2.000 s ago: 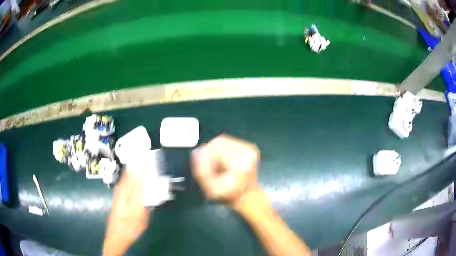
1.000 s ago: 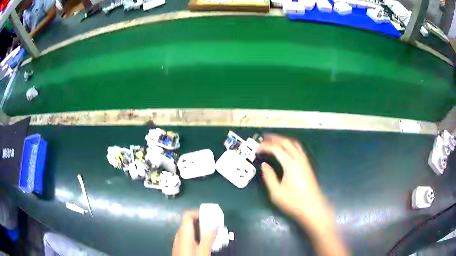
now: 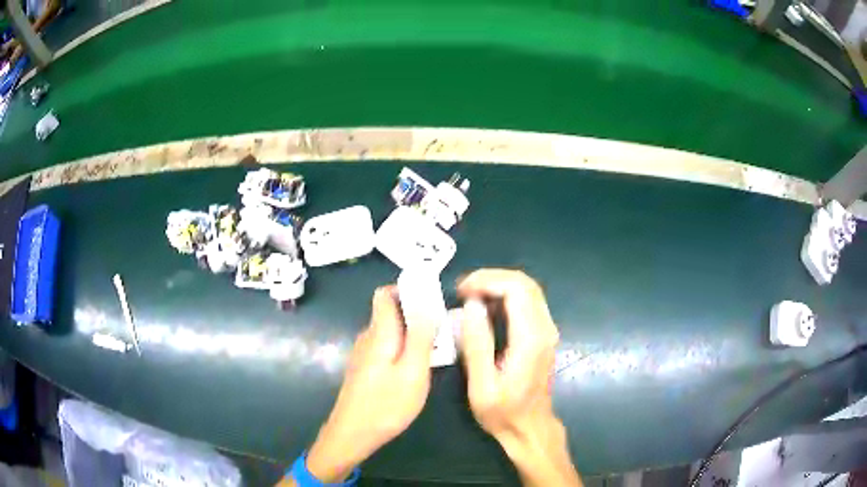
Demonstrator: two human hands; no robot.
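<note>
My left hand (image 3: 388,366) holds a white adapter (image 3: 425,309) over the bench in front of me. My right hand (image 3: 509,352) is at the adapter's right side, fingers curled; whether it grips the adapter is hard to tell. Just beyond the adapter lies a front cover (image 3: 414,242) with dark slots, and behind it an open base (image 3: 413,188) with a round plug part (image 3: 446,204) and pins. Another front cover (image 3: 337,235) lies to the left. Several open bases (image 3: 271,228) with yellow and blue insides are grouped further left.
A blue parts bin (image 3: 36,265), a thin stick (image 3: 125,314) and a small white piece (image 3: 110,341) lie at left. Closed adapters (image 3: 792,323) are at right, near a black cable (image 3: 751,414). A pale strip (image 3: 456,143) borders the green belt (image 3: 456,76). A lined crate (image 3: 143,457) is at bottom left.
The view has shifted. My right hand has left the base and cover beyond and come to the adapter in my left hand, which has moved up beside the front cover.
</note>
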